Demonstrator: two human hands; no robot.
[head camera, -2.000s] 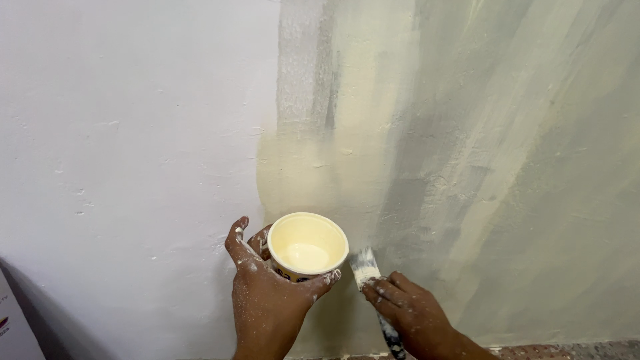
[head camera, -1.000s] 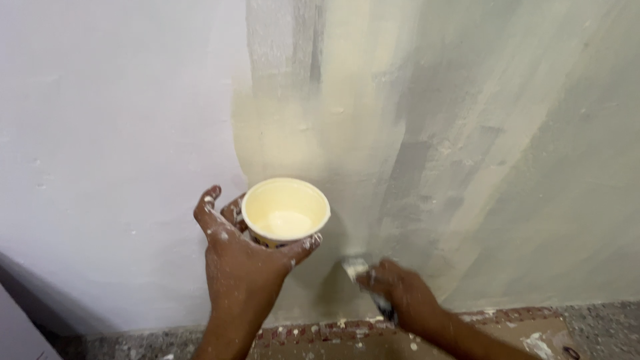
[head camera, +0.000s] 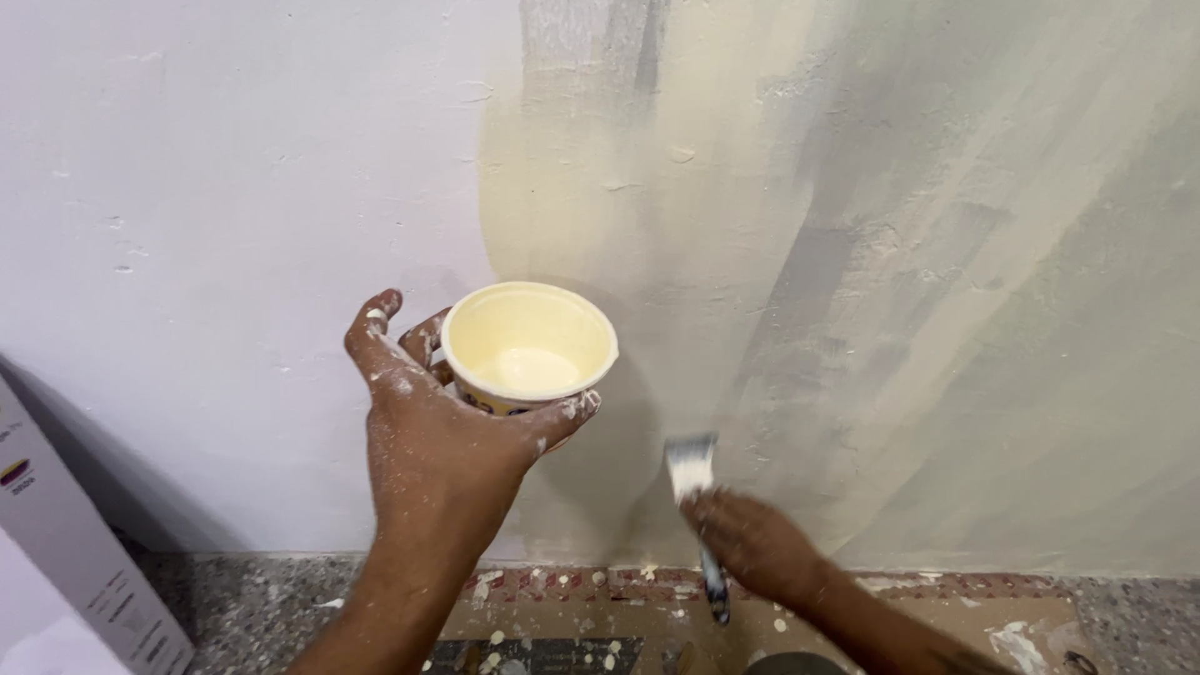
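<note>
A small plastic tub with pale yellow paint inside is held by my left hand, which has paint specks on its skin and its thumb on the tub's near side. To the right and lower, my right hand grips a flat paintbrush, its bristles up at the wall and its dark handle pointing down. Pale yellow and grey-green strokes cover the painted wall behind the tub. Whether the bristles touch the wall is hard to tell.
Paint-spattered cardboard lies on the speckled floor along the wall's foot. A white printed box stands at the lower left. The wall's left part is pale and plain.
Over the two seconds my right hand has moved the brush lower on the wall, away from the tub's side. My left hand keeps holding the tub. The view has tipped downward.
</note>
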